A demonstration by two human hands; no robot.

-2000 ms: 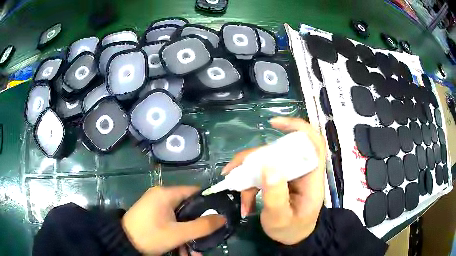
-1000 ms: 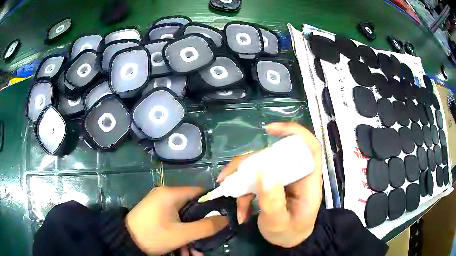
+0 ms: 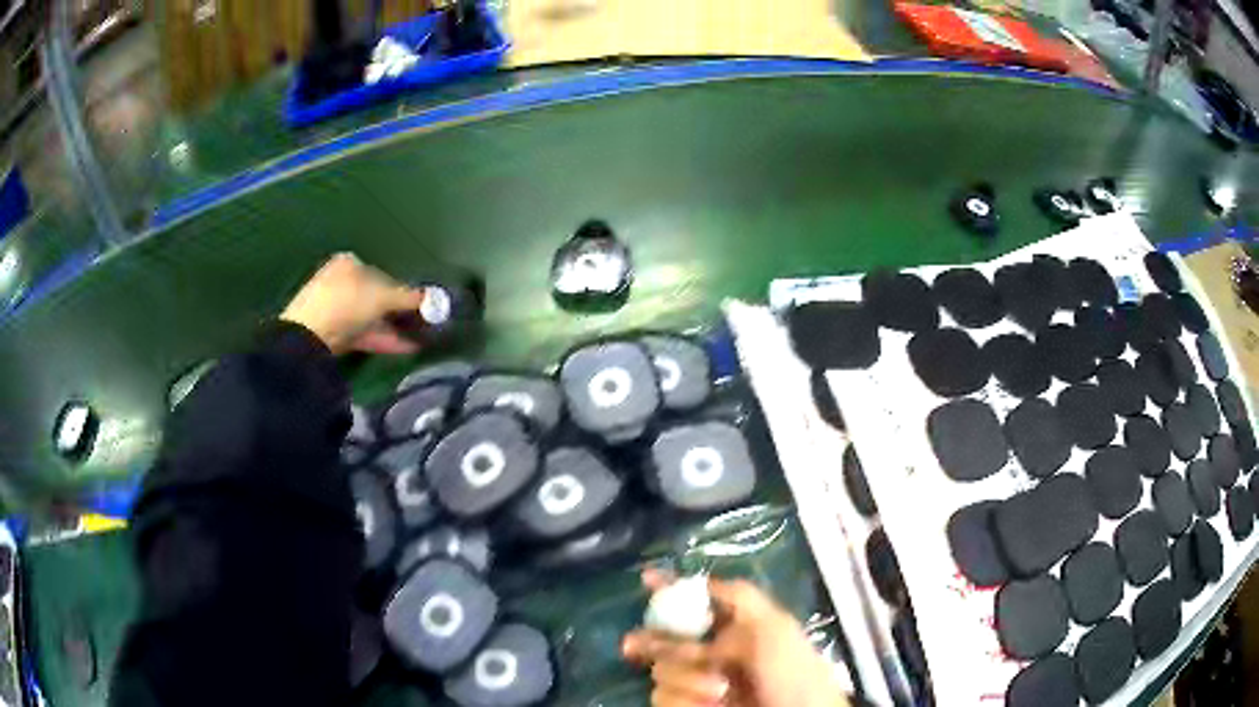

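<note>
My left hand [image 3: 345, 304] is stretched out over the green belt [image 3: 746, 180] beyond the heap. Its fingers are on a black housing with a pale centre [image 3: 439, 307], which is blurred. My right hand [image 3: 732, 649] is low in the picture, closed around the white glue bottle [image 3: 679, 605], seen mostly end-on. The heap of glued assemblies [image 3: 483, 463], grey with white rings and black rims, lies between my hands. My left sleeve hides its left part.
White sheets [image 3: 884, 518] with rows of black pads [image 3: 967, 439] lie at right. Another housing [image 3: 592, 268] sits on the belt just beyond the heap, with several more at far right and one at left [image 3: 75, 430]. A blue bin [image 3: 401, 62] stands beyond the belt.
The view has tilted up. My left hand has let go of the housing being glued and reached forward to one on the belt. My right hand has drawn back, still with the bottle.
</note>
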